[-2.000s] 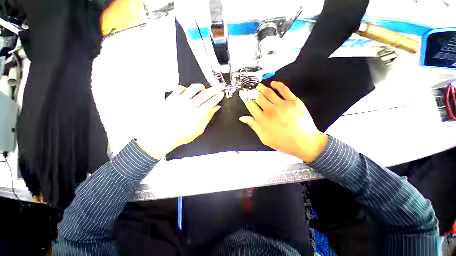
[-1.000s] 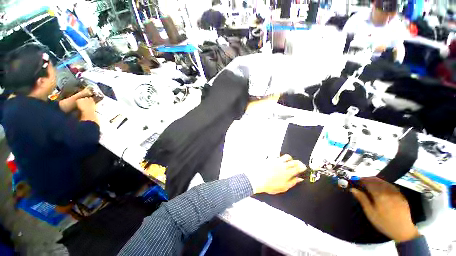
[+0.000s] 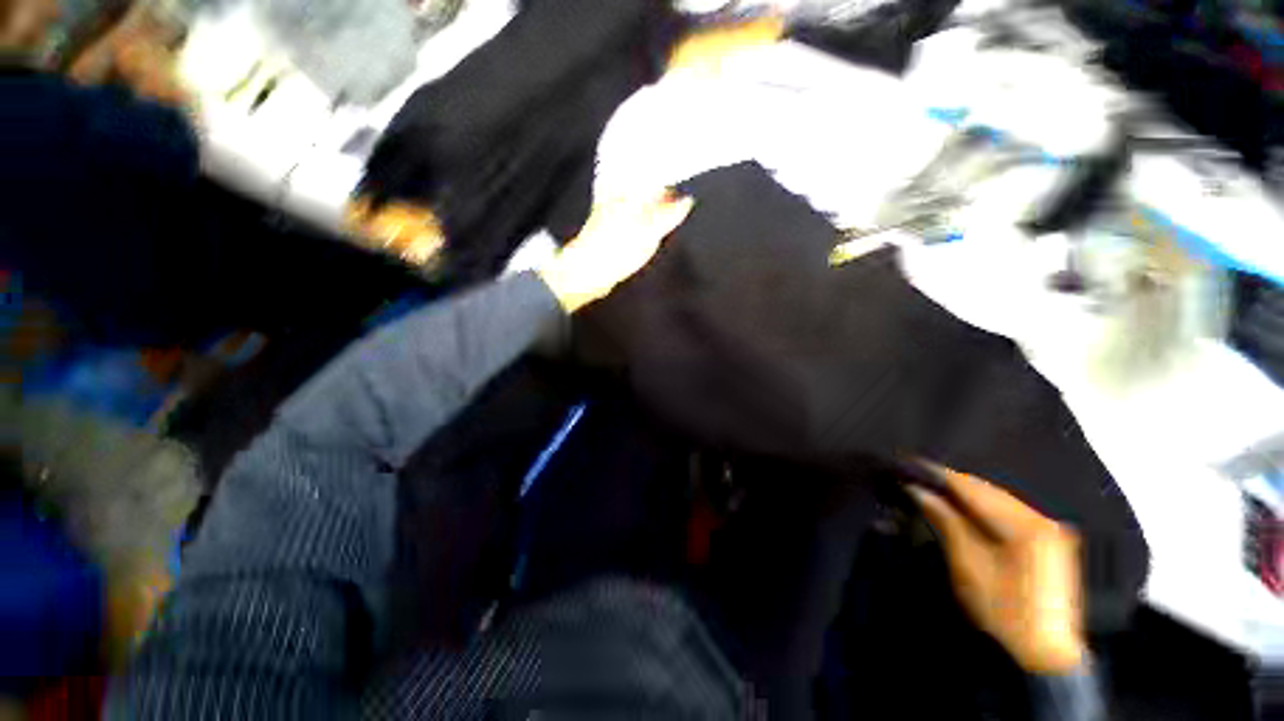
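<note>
A large black cut panel [image 3: 845,352] lies over the table's front edge, partly above my lap, clear of the blurred presser foot area [image 3: 866,247]. My left hand [image 3: 613,251] is at the panel's upper left edge; its fingers are stretched and blurred, and I cannot tell whether they grip. My right hand [image 3: 1007,556] is at the panel's lower edge, its thumb and fingers closed on the cloth. The white sewing machine [image 3: 972,155] stands behind the panel, blurred.
A long black bundle of stacked pieces [image 3: 486,120] hangs over the table at the upper left. A person's dark sleeve or body [image 3: 99,183] is at the far left. A red item [image 3: 1263,542] is at the right edge. The white table [image 3: 1183,493] extends right.
The panel has come away from the needle toward my lap. Both hands have moved back from the presser foot, the left to the left, the right downward. The view has turned and blurred.
</note>
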